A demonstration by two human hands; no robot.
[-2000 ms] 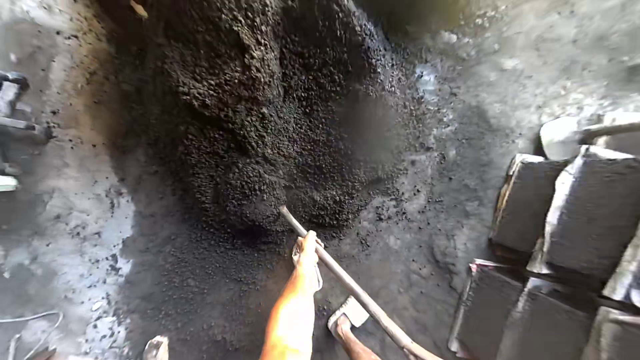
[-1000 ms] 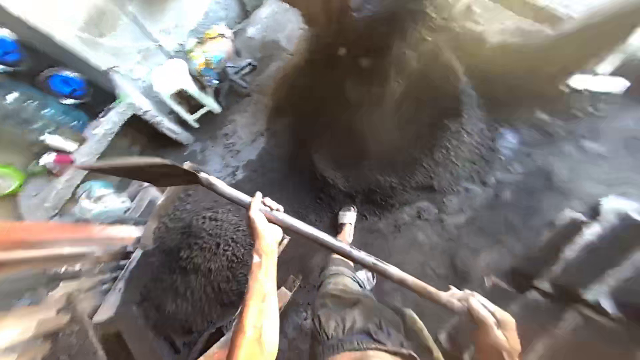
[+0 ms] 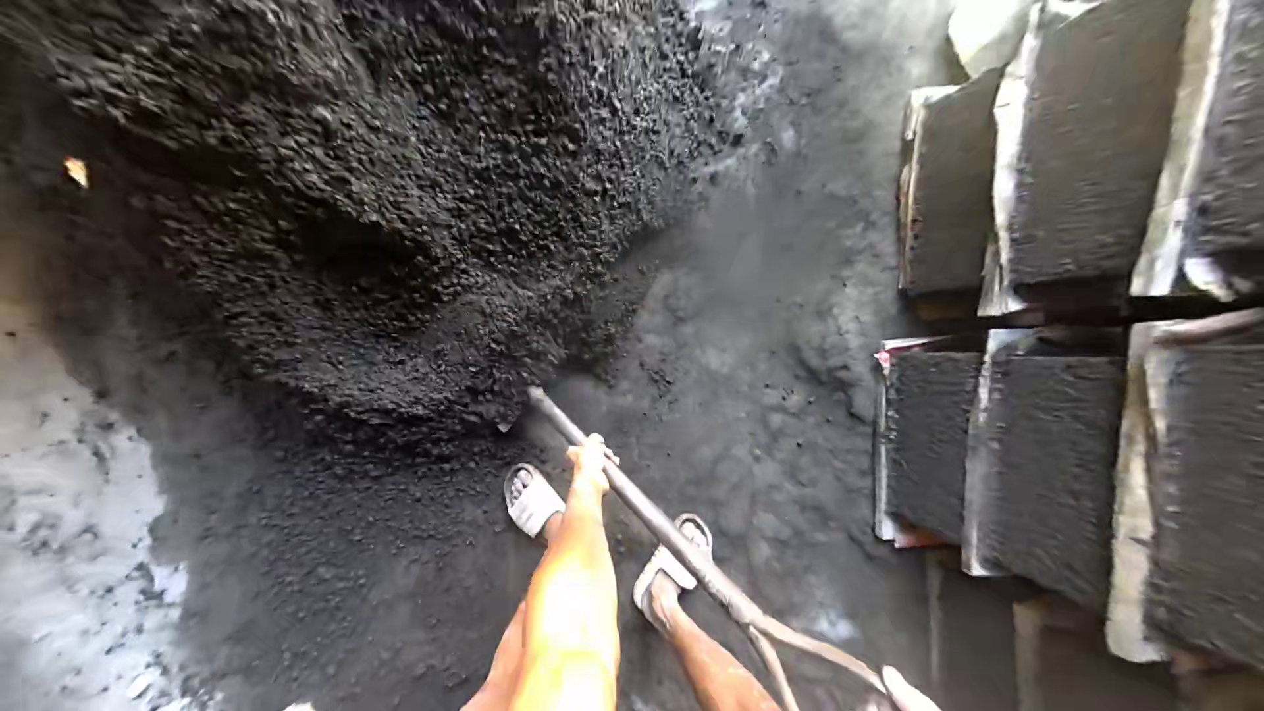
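Note:
A large heap of dark, crumbly material (image 3: pixel 474 197) fills the upper left and middle. The wooden shaft of a shovel (image 3: pixel 657 518) slants from the heap's lower edge down to the right; its blade is mostly hidden at the heap. My left hand (image 3: pixel 592 459) is closed around the shaft near the blade end. At the bottom edge my right hand (image 3: pixel 907 689) shows only in part, at the rear end of the handle, whose fork is visible. My two feet wear pale sandals (image 3: pixel 533 501), one on each side of the left forearm and shaft.
Rows of rectangular forms or trays filled with dark material (image 3: pixel 1052 434) line the right side. Dark loose grains cover the floor (image 3: pixel 750 395) between them and the heap. A lighter, wet-looking floor patch (image 3: pixel 79 533) lies at the left.
One second ago the shovel was raised across the view, its blade at the left over a smaller pile; now its front end is down at the large heap. The view has swung right.

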